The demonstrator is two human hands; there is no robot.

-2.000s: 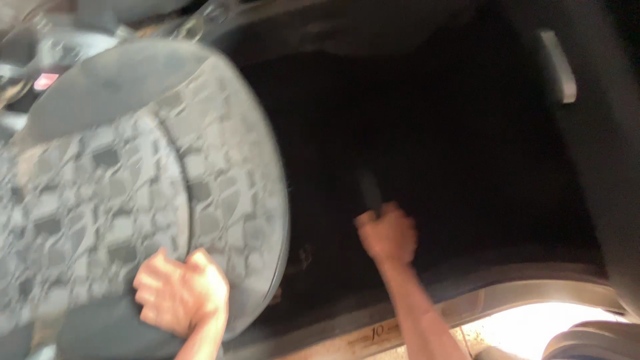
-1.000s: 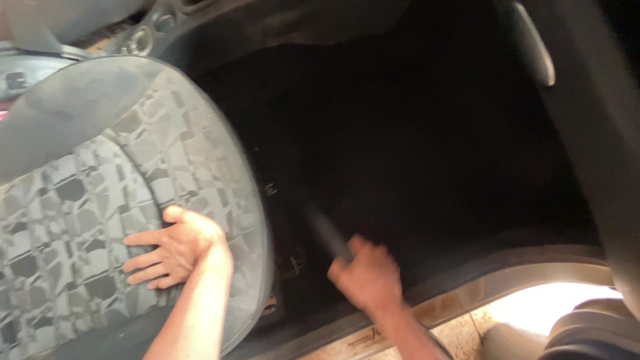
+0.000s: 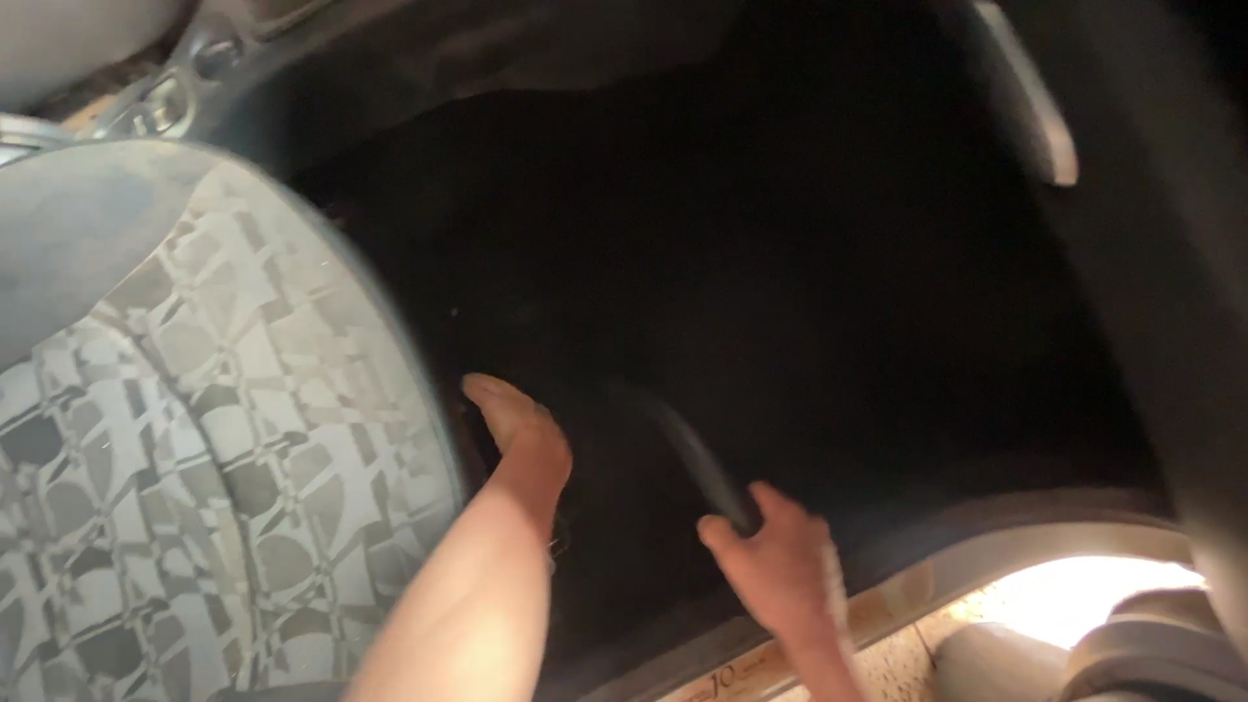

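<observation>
My right hand (image 3: pixel 775 561) is closed around the near end of a dark, blurred, stick-like tool (image 3: pixel 697 458), which points up and left over the dark car floor (image 3: pixel 780 292). What the tool's far end is, I cannot tell. My left hand (image 3: pixel 517 414) reaches down beside the edge of the patterned fabric car seat (image 3: pixel 331 429). Its fingers are partly hidden in shadow, so whether they hold anything does not show.
At the lower right runs the door sill (image 3: pixel 741 673), with tiled floor (image 3: pixel 897 658) beyond it. A dark door panel with a light handle (image 3: pixel 1038 107) is at the right. The centre console (image 3: pixel 161 107) lies at the upper left.
My left hand has left the seat cushion, where it rested before, and is now down past the seat's edge. My right hand still grips the tool. The view has shifted somewhat.
</observation>
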